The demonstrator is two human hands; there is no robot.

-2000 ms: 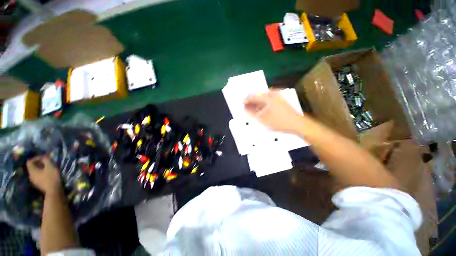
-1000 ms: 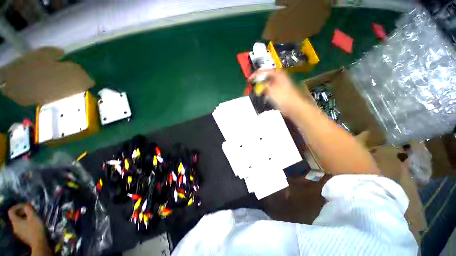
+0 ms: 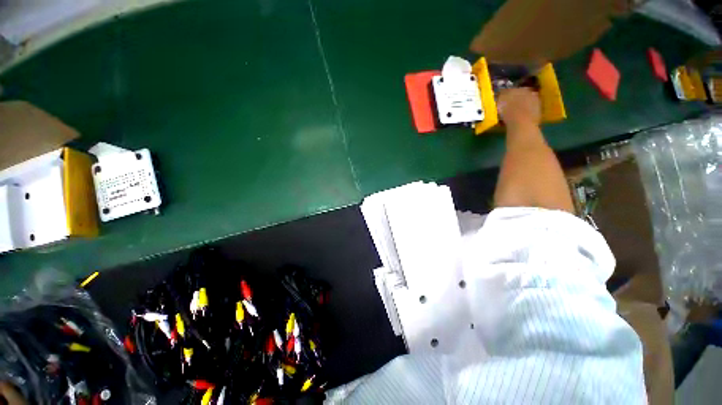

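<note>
My right hand [image 3: 518, 104] reaches into the open yellow retail box [image 3: 484, 95] at the upper right; its fingers are hidden inside, so its grip cannot be told. My left hand [image 3: 9, 395] is only a sliver at the lower left edge, by the clear bag of AV cables [image 3: 63, 348]. A loose pile of black AV cables [image 3: 229, 332] with red, yellow and white plugs lies at lower centre. A stack of white inserts [image 3: 419, 261] lies right of it, partly under my right sleeve.
A small white piece [image 3: 457, 99] and a red square [image 3: 421, 103] lie left of the box. Another yellow box [image 3: 79, 194], with a white insert, and a white piece [image 3: 125, 183] are at left. The carton [image 3: 625, 213] and clear plastic packaging [image 3: 689, 206] are at right.
My right hand, holding a cable bundle beside the box a second ago, has moved into the box. My left hand has moved almost out of the picture. The view has shifted.
</note>
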